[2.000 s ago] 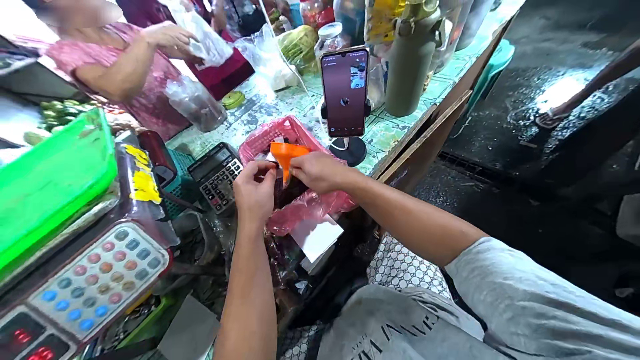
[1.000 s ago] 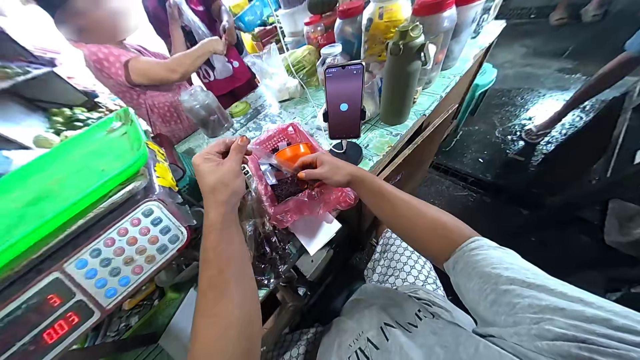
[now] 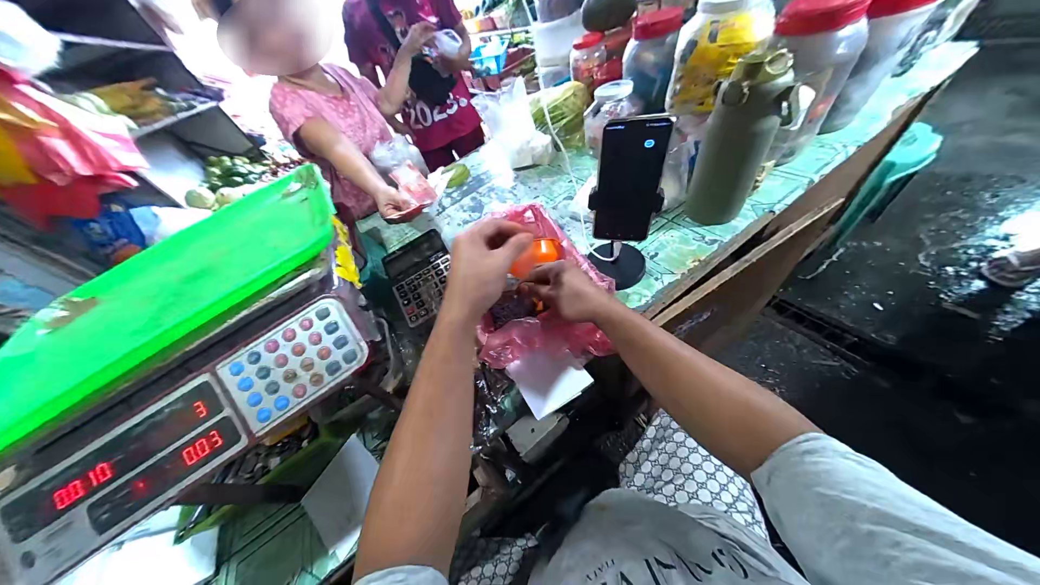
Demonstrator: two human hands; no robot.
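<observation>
A pink plastic basket (image 3: 597,276) lined with a pink plastic bag (image 3: 540,340) stands on the table, with dark contents (image 3: 513,309) inside. An orange plastic funnel or cup (image 3: 538,257) is in it, between my hands. My left hand (image 3: 487,264) is over the basket's left side, fingers bent beside the orange piece; whether it holds anything is not clear. My right hand (image 3: 565,290) reaches into the basket just below the orange piece, its fingertips partly hidden. A calculator (image 3: 418,279) lies left of the basket.
A digital scale (image 3: 292,361) with a green tray (image 3: 171,284) stands at left. A phone on a stand (image 3: 630,179), a green flask (image 3: 741,138) and red-lidded jars (image 3: 821,57) stand behind. Across the table, a person's hand (image 3: 396,203) holds out what looks like paper money.
My left hand has moved from the basket's left edge to beside the orange piece. The person across now reaches an arm over the table. The phone's screen has turned dark.
</observation>
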